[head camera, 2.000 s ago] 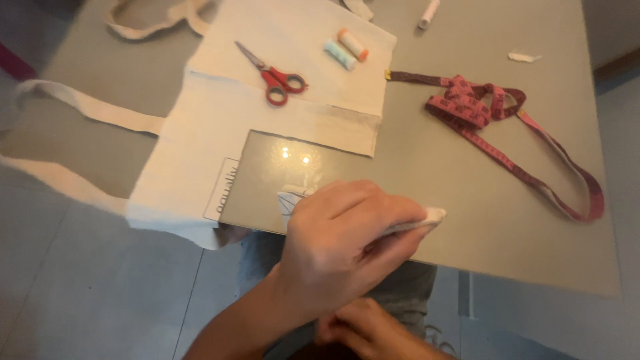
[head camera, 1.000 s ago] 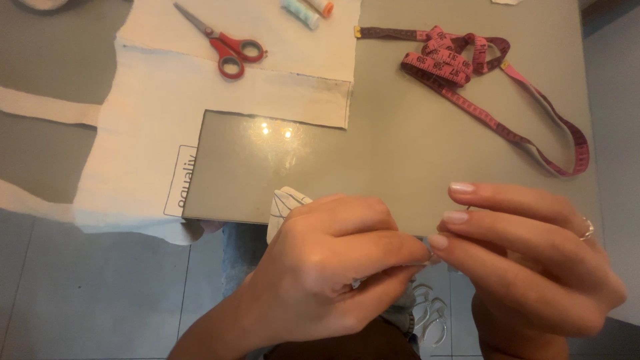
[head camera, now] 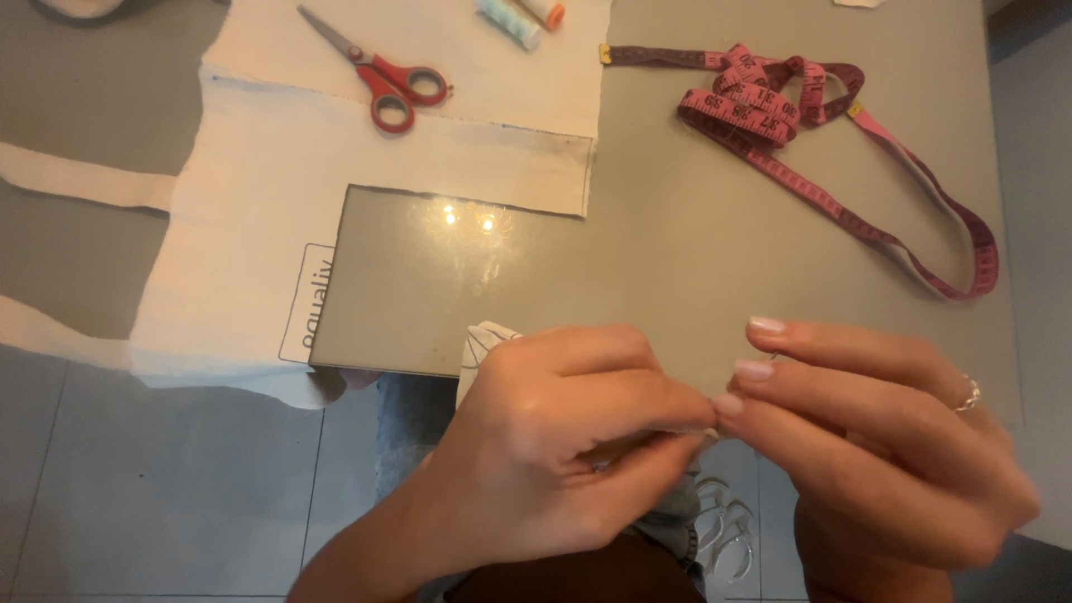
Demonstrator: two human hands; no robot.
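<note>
My left hand (head camera: 586,444) is closed on a small piece of pale fabric (head camera: 486,339) with dark lines, part of which sticks out behind the knuckles. Its thumb and forefinger meet the fingertips of my right hand (head camera: 879,435), which wears a ring. A thin dark item, perhaps a needle, shows between the right fingertips; most of it is hidden. Beyond the hands, red-handled scissors (head camera: 394,88) lie on a large cream cloth (head camera: 251,193), near two thread spools, one light blue (head camera: 511,23) and one orange (head camera: 544,12).
A pink measuring tape (head camera: 796,180) lies loosely coiled on the right of the grey table (head camera: 653,251). Cloth straps (head camera: 84,186) extend left from the cream cloth. A white scrap (head camera: 858,2) is at the top edge. The table's front edge runs beneath the hands.
My right hand has risen from low near the lap to meet my left hand's fingertips. The view has shifted, with the table things now farther left and up.
</note>
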